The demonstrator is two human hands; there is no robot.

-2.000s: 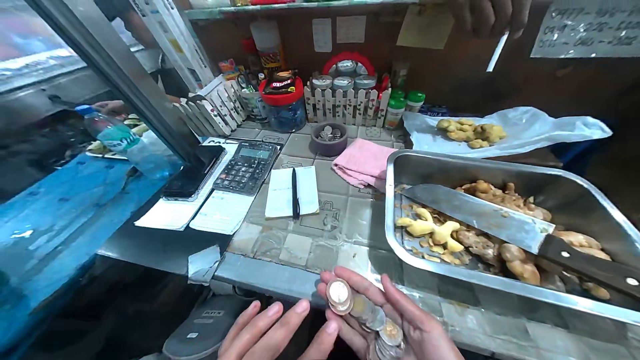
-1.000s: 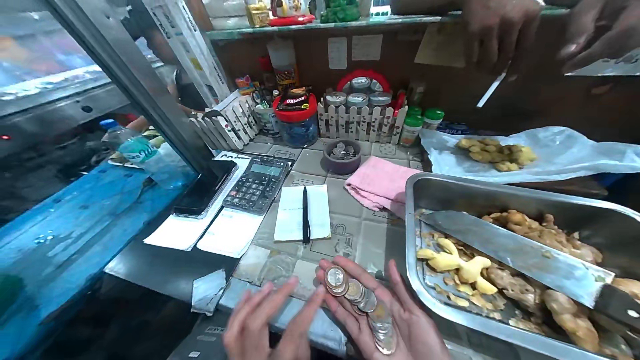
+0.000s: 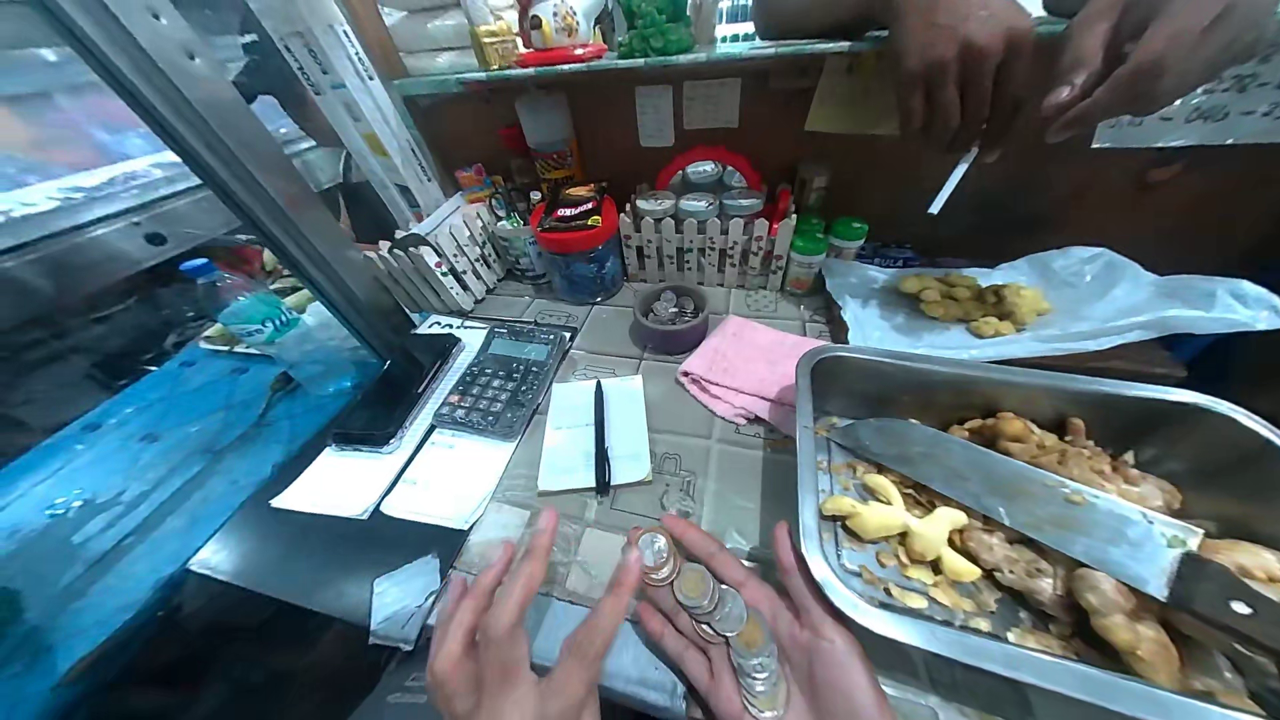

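Several coins [image 3: 752, 640] lie overlapping in a line across the palm and fingers of my right hand [image 3: 790, 650]. My left hand [image 3: 540, 630] is beside it, fingers spread, its index fingertip at the coin nearest the fingertips of my right hand. Beyond my hands a small notepad [image 3: 622, 430] with a black pen [image 3: 601, 440] on it rests on the patterned counter cover. A black calculator [image 3: 502, 380] and a dark phone [image 3: 395, 392] lie on papers to the left. A round purple bowl [image 3: 670, 338] holds more coins, with a pink cloth [image 3: 750, 370] next to it.
At right, a steel tray [image 3: 1000, 370] holds ginger and a large knife [image 3: 1030, 500]. More ginger [image 3: 975, 300] lies on a plastic bag behind it. Another person's hands [image 3: 965, 70] reach over the shelf with a white stick. A metal post [image 3: 250, 170] slants at left, near a blue surface [image 3: 180, 480].
The other person's second hand has come into view at upper right since the oldest frame. The coins in my right hand are spread in a longer line than two seconds ago.
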